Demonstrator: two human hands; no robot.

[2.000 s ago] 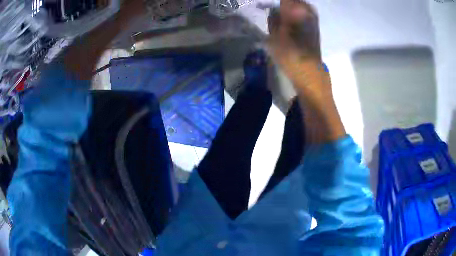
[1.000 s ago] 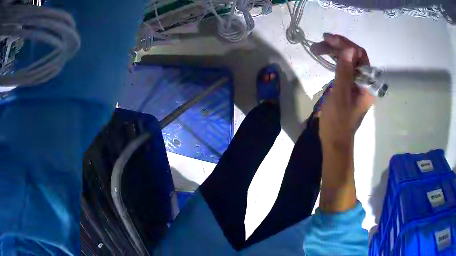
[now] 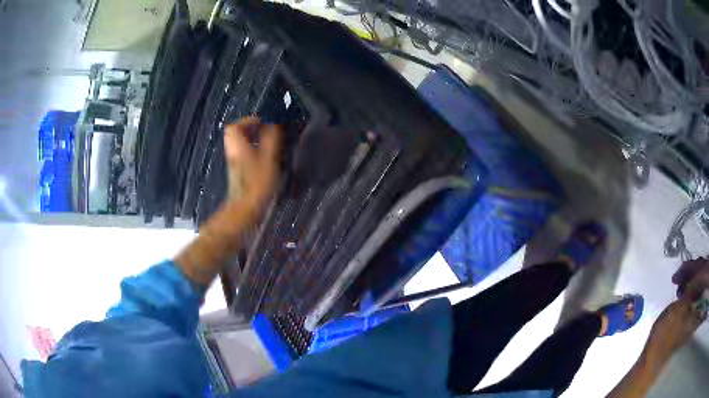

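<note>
My left hand (image 3: 255,159) is at the stack of black trays (image 3: 373,109) on the trolley, its fingers curled at a tray's edge. What its fingertips touch is too dark to tell. My right hand (image 3: 692,291) is at the far right, cut off by the picture's edge. A small light metallic piece (image 3: 702,307) shows at its fingers, probably a cable plug; its shape is unclear. The bent grey trolley handle (image 3: 389,214) runs along the near side of the trays.
White cables (image 3: 598,70) hang from the rack at the upper right. A blue patterned square (image 3: 497,221) lies beyond the trolley. Blue crates (image 3: 58,159) stand at the far left. Blue slatted crates (image 3: 334,326) are below the trays. My feet are on the pale floor at the right.
The view has swung left to the trays. My left hand, earlier up by the cables, is now at the trays. My right hand has shifted to the picture's right edge. The right-hand blue crates have left view.
</note>
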